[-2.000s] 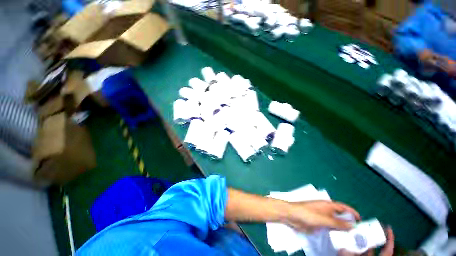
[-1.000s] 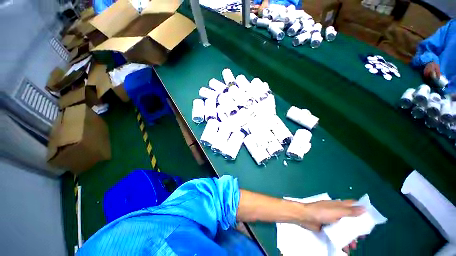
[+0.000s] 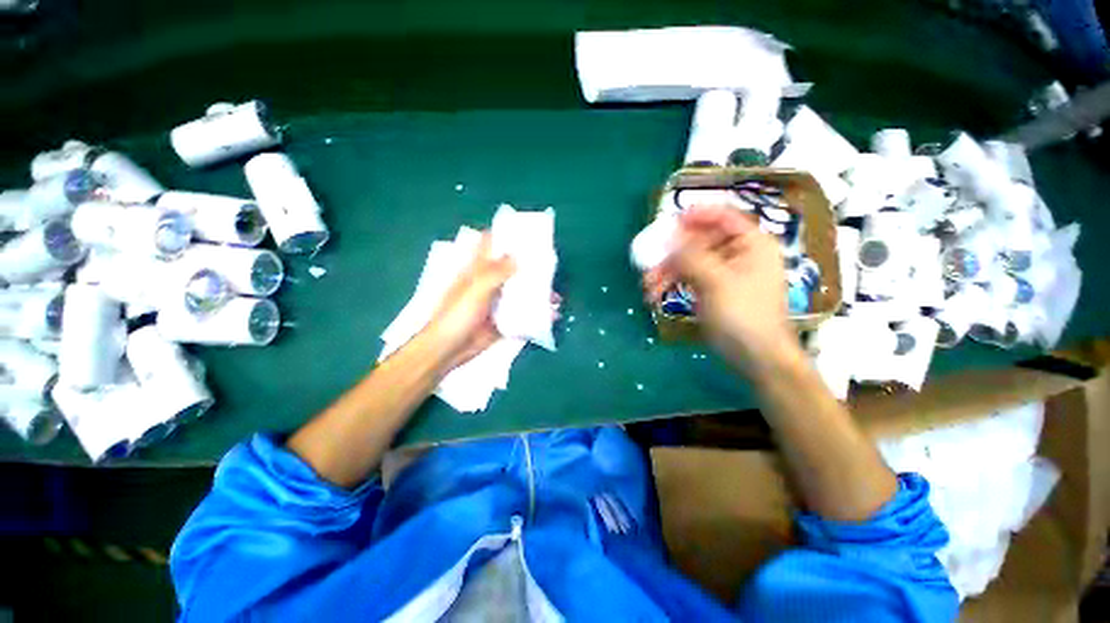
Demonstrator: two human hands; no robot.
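Observation:
My left hand [image 3: 477,298] is closed around a white wrapped piece [image 3: 526,278], held over loose white sheets [image 3: 469,377] on the green bench. Whether a cylinder is inside the wrapping is hidden. My right hand [image 3: 730,274], blurred, is over the small cardboard box [image 3: 823,231], with a small white round piece [image 3: 655,241], likely a disc, at its fingertips. Dark and light blue discs [image 3: 801,286] show inside the box.
White cylinder units with silver ends [image 3: 231,270] are piled at the left; more white units [image 3: 898,250] lie right of the box. A long curled white sheet [image 3: 670,63] lies at the back. A large carton [image 3: 1065,487] with white pieces is at the lower right. Tiny scraps dot the bench.
The view has swung right, bringing the small box and right-hand pile into view. My right hand is now at the box, apart from my left hand, which holds the white wrapped piece.

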